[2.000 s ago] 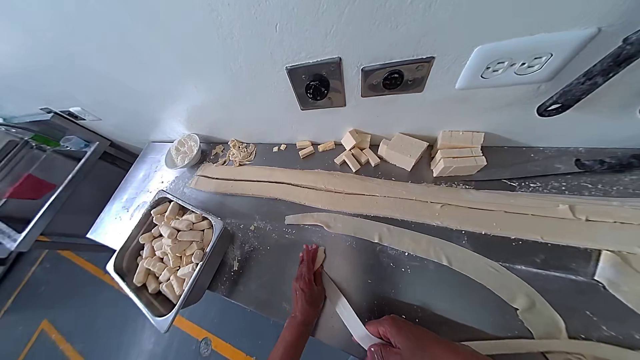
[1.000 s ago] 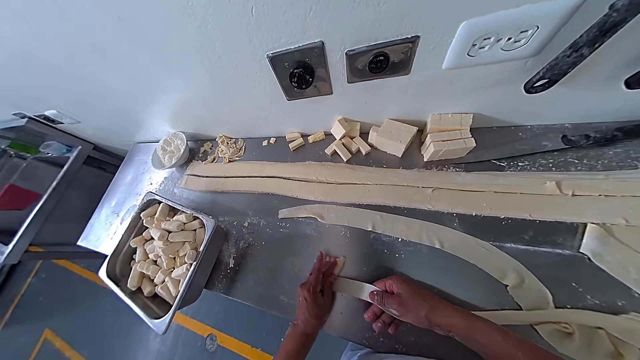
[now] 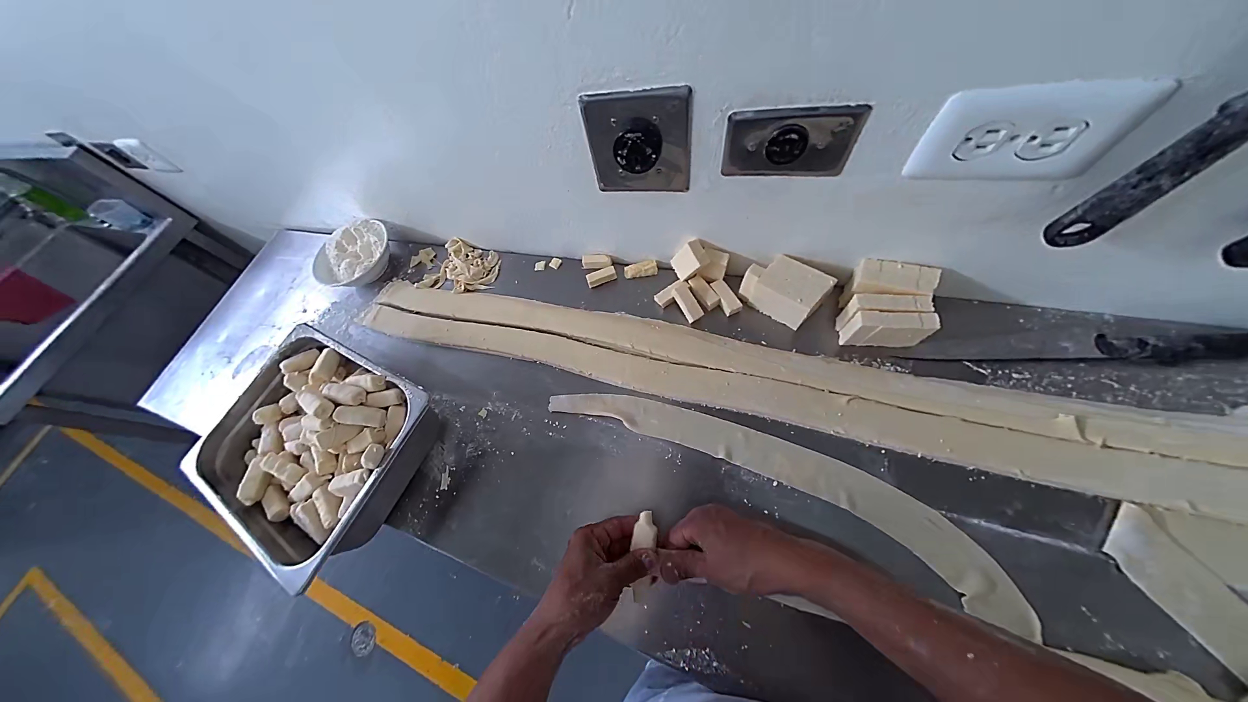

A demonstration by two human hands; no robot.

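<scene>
My left hand (image 3: 593, 575) grips a small dough-wrapped stick (image 3: 643, 532) upright between thumb and fingers above the steel table. Touching its right side, my right hand (image 3: 726, 551) pinches the dough at the stick; a dough strip (image 3: 809, 609) trails out from under this hand to the right. Behind both hands curves a wider strip of dough (image 3: 780, 463). Farther back lie two long dough strips (image 3: 624, 356) side by side. To the left, a steel pan (image 3: 419, 409) holds many wrapped dough pieces (image 3: 312, 434).
Along the wall stand a bowl of flour (image 3: 356, 252), dough scraps (image 3: 468, 265), cheese-like sticks (image 3: 697, 292), blocks (image 3: 790, 290) and slabs (image 3: 889, 302). A large knife (image 3: 1033, 341) lies at the back right. Folded dough (image 3: 1185, 575) is at the right. The pan overhangs the table's front edge.
My right hand has moved in beside my left. The stretch of strip visible between them a second ago no longer shows. My left hand has lifted the piece upright.
</scene>
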